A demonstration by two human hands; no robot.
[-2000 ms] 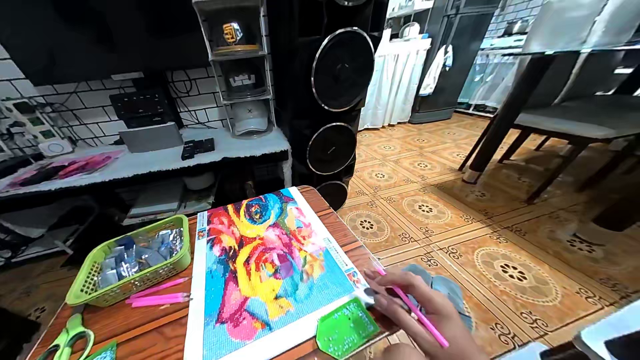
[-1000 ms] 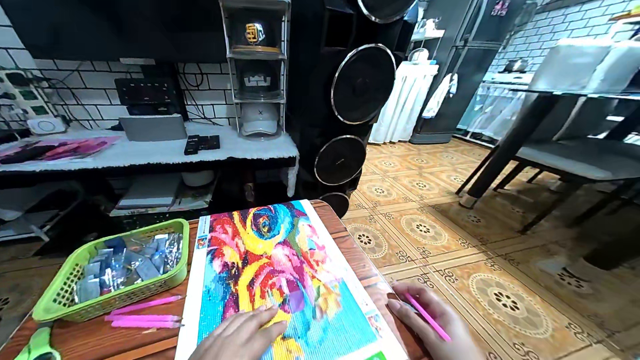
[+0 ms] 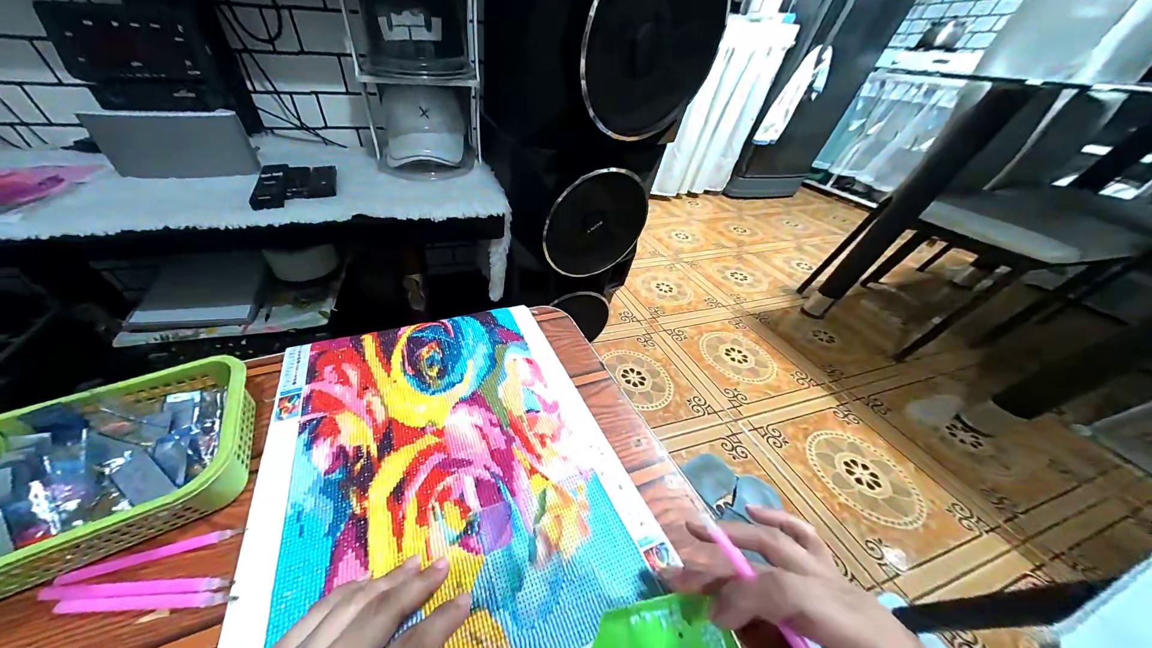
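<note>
A diamond painting canvas point(image 3: 450, 450) of colourful roses lies on the wooden table point(image 3: 621, 423). My left hand point(image 3: 387, 607) rests with fingers spread on its lower part. In my right hand point(image 3: 774, 576), at the canvas's lower right edge, is a pink pen point(image 3: 731, 551), held between the fingers. A green tray point(image 3: 661, 623) lies beside that hand at the bottom, partly cut off by the frame. Several more pink pens point(image 3: 139, 587) lie left of the canvas, below a green plastic basket point(image 3: 236, 432) full of small clear bags point(image 3: 144, 472).
Behind the table stands a shelf with a white fluffy cover point(image 3: 387, 202), holding black remotes point(image 3: 292, 184) and a cap in a clear case point(image 3: 423, 126). A tall black speaker point(image 3: 594, 220) is beside it. Grey slippers point(image 3: 733, 486) lie on the tiled floor; a chair point(image 3: 1035, 225) stands at right.
My left hand, not in view two seconds ago, came onto the canvas and now lies lower on it. My right hand keeps the pink pen. The view has shifted.
</note>
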